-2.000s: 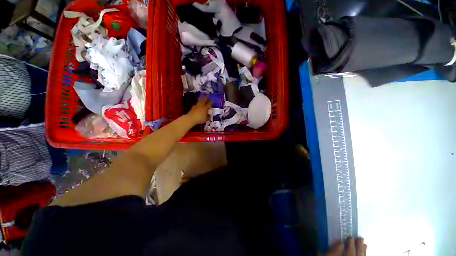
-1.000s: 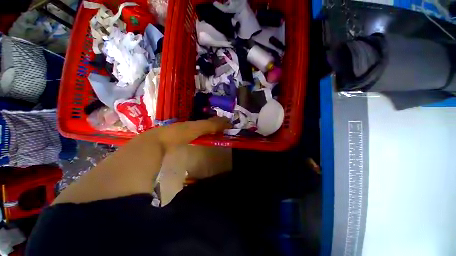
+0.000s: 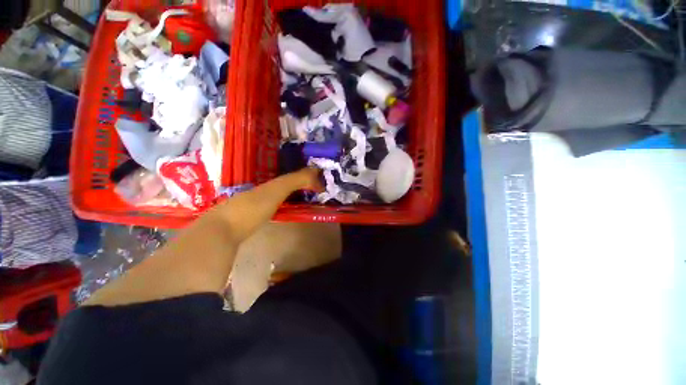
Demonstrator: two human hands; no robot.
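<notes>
The right-hand red plastic crate [image 3: 368,216] holds white and dark fabric scraps [image 3: 342,189], a purple spool [image 3: 322,150], a white thread cone [image 3: 374,89] with a yellow tip, a magenta-pink piece [image 3: 398,113] and a round white object [image 3: 395,175]. My left hand [image 3: 308,179] reaches over the crate's near rim, its fingers among the scraps just below the purple spool. The fingertips are small and partly hidden, so I cannot tell whether they grip anything. My right hand is not in view.
A second red crate [image 3: 132,216] with white scraps and a red-and-white bag [image 3: 186,180] adjoins on the left. The white table [image 3: 609,263] with its ruler-marked, blue-trimmed edge is at right, a dark grey fabric roll [image 3: 590,90] at its far end. Striped bundles [image 3: 37,225] lie far left.
My left hand moved from the purple spool down to the crate's near rim, then slightly back in among the scraps. My right hand, earlier at the table edge, has left the picture.
</notes>
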